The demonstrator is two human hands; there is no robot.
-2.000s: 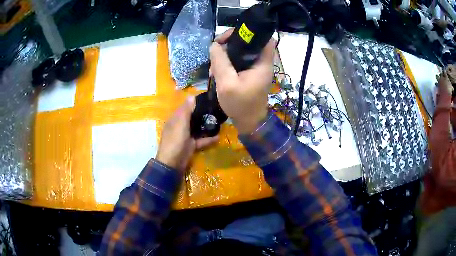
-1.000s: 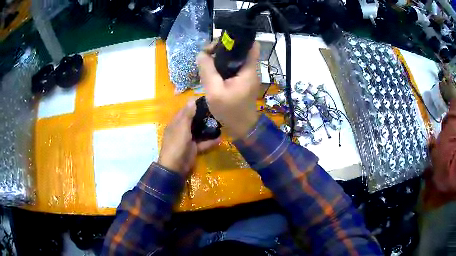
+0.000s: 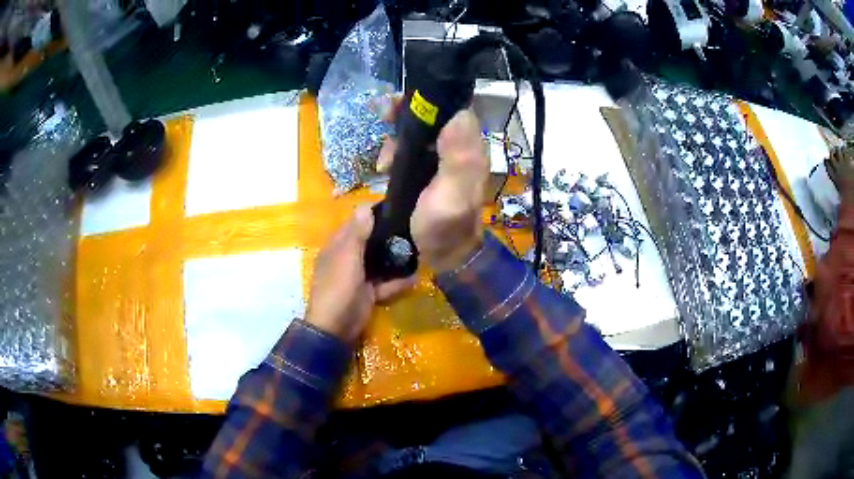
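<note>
My left hand [image 3: 345, 281] holds a black housing [image 3: 379, 254] with a round silver-white piece showing in it, at the middle of the bench. My right hand [image 3: 451, 192] is closed around the black electric screwdriver [image 3: 417, 150], which has a yellow label. The screwdriver's lower end meets the housing. Its tip is hidden. The thick black cable [image 3: 537, 168] runs from its top and down to the right of my right hand. My right hand is slightly blurred.
Two black housings [image 3: 140, 150] sit at the bench's back left. A clear bag of small parts [image 3: 356, 117] stands behind my hands, beside the feeder [image 3: 496, 92]. A module pile [image 3: 581, 220] and clear parts tray [image 3: 726, 206] lie right. A person's sleeve [image 3: 836, 290] shows far right.
The screwdriver has moved from above the housing down onto it, with my right hand following. The housing stays in my left hand. The whole view has shifted slightly.
</note>
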